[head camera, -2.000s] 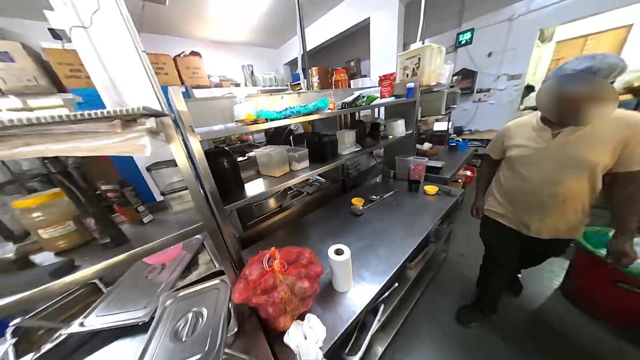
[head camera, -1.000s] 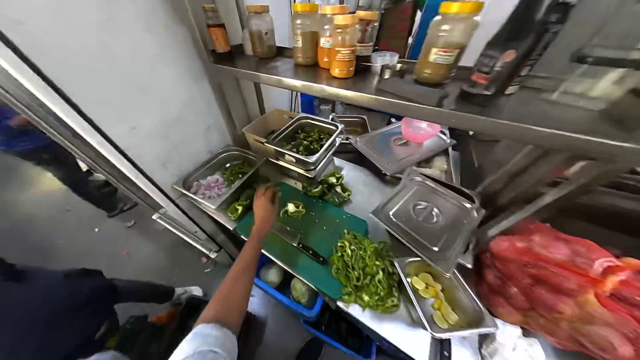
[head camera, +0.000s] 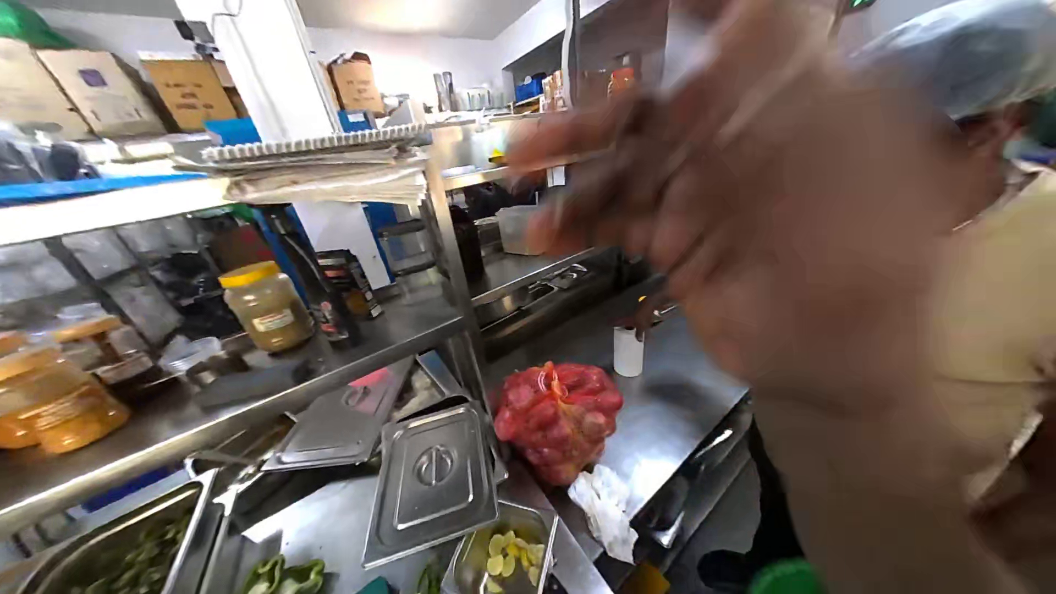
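My right hand (head camera: 701, 198), large and blurred, is raised close to the camera on the right, its fingers pointing left and apart. Nothing shows in it. My left hand is out of view. Beyond and below my right hand, a red net bag of onions (head camera: 558, 421) stands on the steel counter beside a white paper roll (head camera: 629, 353). White crumpled plastic (head camera: 605, 511) lies in front of the bag. A steel pan lid (head camera: 433, 478) lies left of it, with a steel pan of cut limes (head camera: 510, 554) below. Cut green peppers (head camera: 285, 576) show at the bottom edge.
A person in a hair cover and tan shirt (head camera: 998, 289) stands at the right, partly behind my hand. A steel shelf (head camera: 396, 330) holds a yellow-lidded jar (head camera: 266, 307) and bottles. A pan of chopped greens (head camera: 136, 553) is at lower left.
The view has swung up from the green cutting board to the shelves and counter. A hand was over the board one second ago; now my right hand is raised before the camera.
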